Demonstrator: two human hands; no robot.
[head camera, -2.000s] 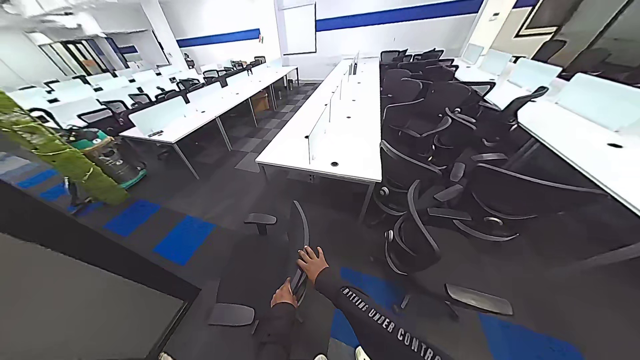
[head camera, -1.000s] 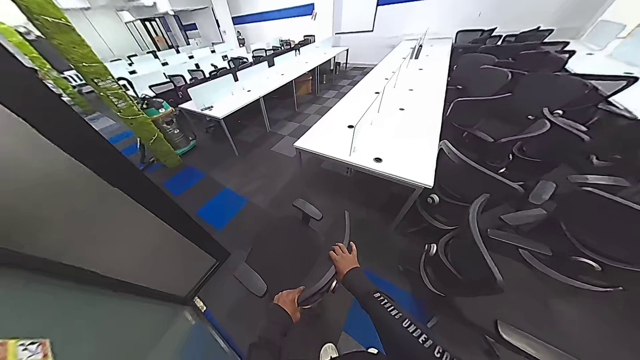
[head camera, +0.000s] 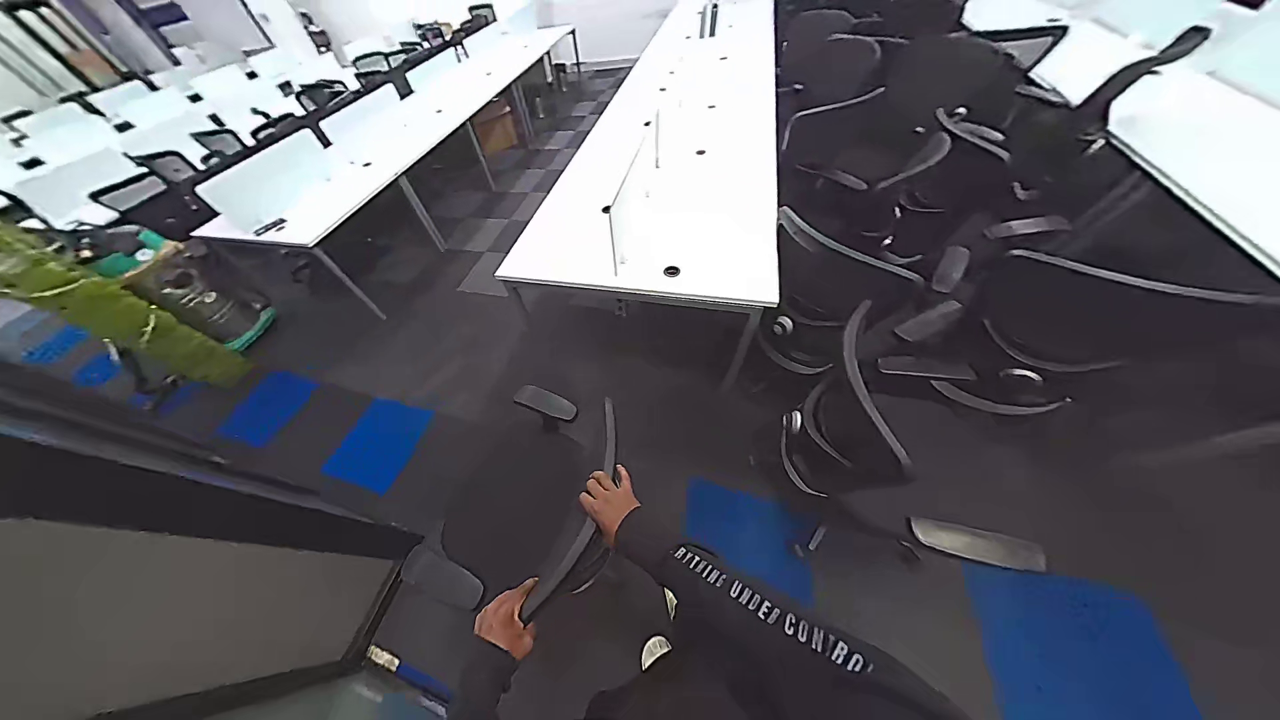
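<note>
A black office chair stands low in the middle, its curved backrest frame facing me. My left hand grips the near lower end of that frame. Higher up on the same frame, my right hand is closed around the edge. One armrest shows beyond the seat and another to the left, close to my left hand. The chair's base is hidden, and dark sleeves cover both my arms.
A long white desk with a low divider lies ahead. Many black office chairs crowd the right side. At left are a glazed dark-framed partition, a green-covered post, a drum-shaped vacuum cleaner and another desk row.
Both hands stay on the chair's backrest frame. The view has swung about, first bringing the partition and post nearer the middle, then shifting back.
</note>
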